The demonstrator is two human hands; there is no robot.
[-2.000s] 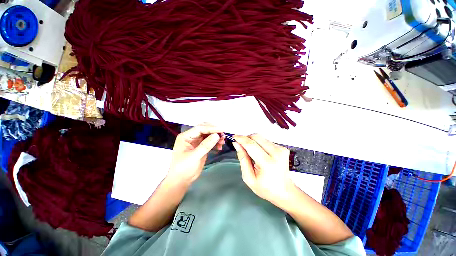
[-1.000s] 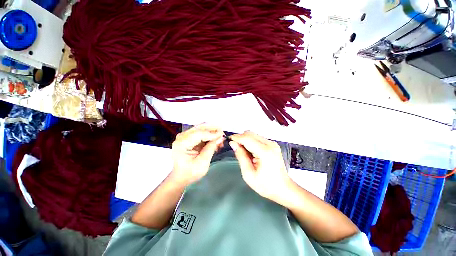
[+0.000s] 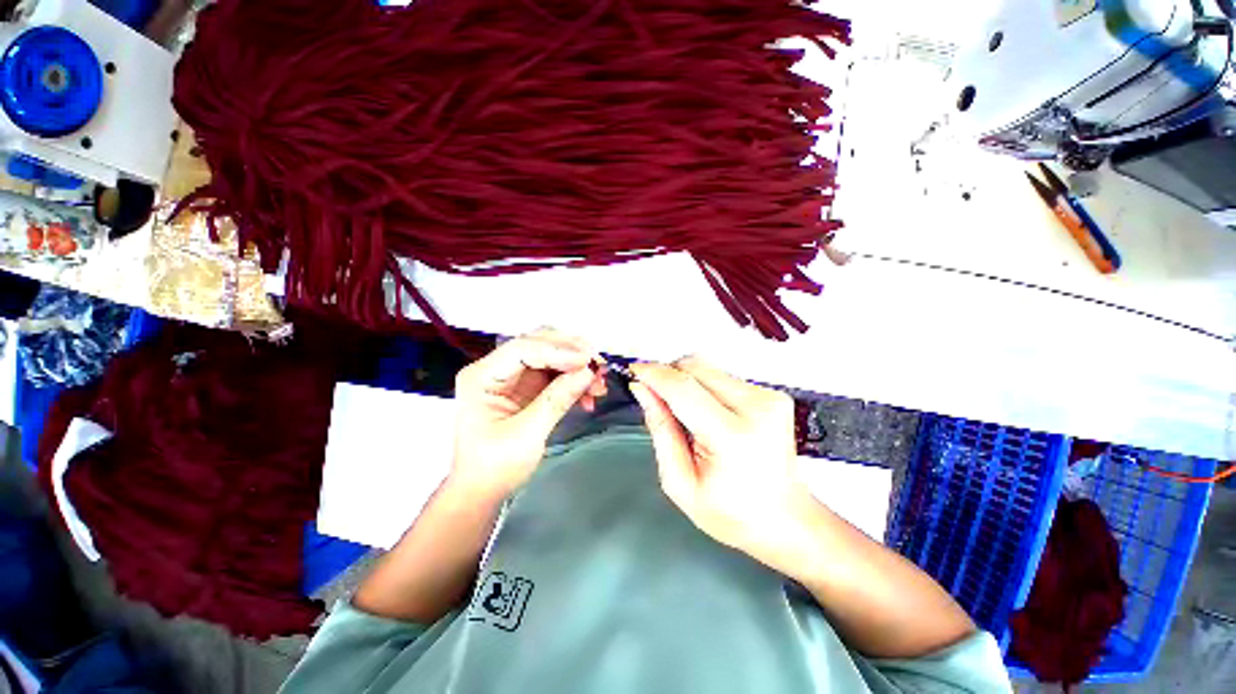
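Note:
My left hand (image 3: 508, 414) and my right hand (image 3: 718, 447) meet fingertip to fingertip just below the table edge. My left thumb and index finger pinch the end of a dark red fabric strap (image 3: 596, 365), mostly hidden by the fingers. My right fingertips hold a small dark tool (image 3: 622, 370) whose tip points at the strap end; it looks like tweezers but is too small to be sure. A large bundle of dark red straps (image 3: 542, 149) lies across the table, its loose ends towards the right.
A white sewing machine (image 3: 1057, 82) stands at the upper right, with orange-handled snips (image 3: 1074, 224) beside it. Below the table are a blue crate (image 3: 979, 508) at right and a second maroon pile (image 3: 203, 475) at left. A white panel (image 3: 386, 461) lies near my left forearm.
The hands stay at nearly the same place. The fingertips, close together a second ago, are slightly farther apart, and more of the small tool shows between them.

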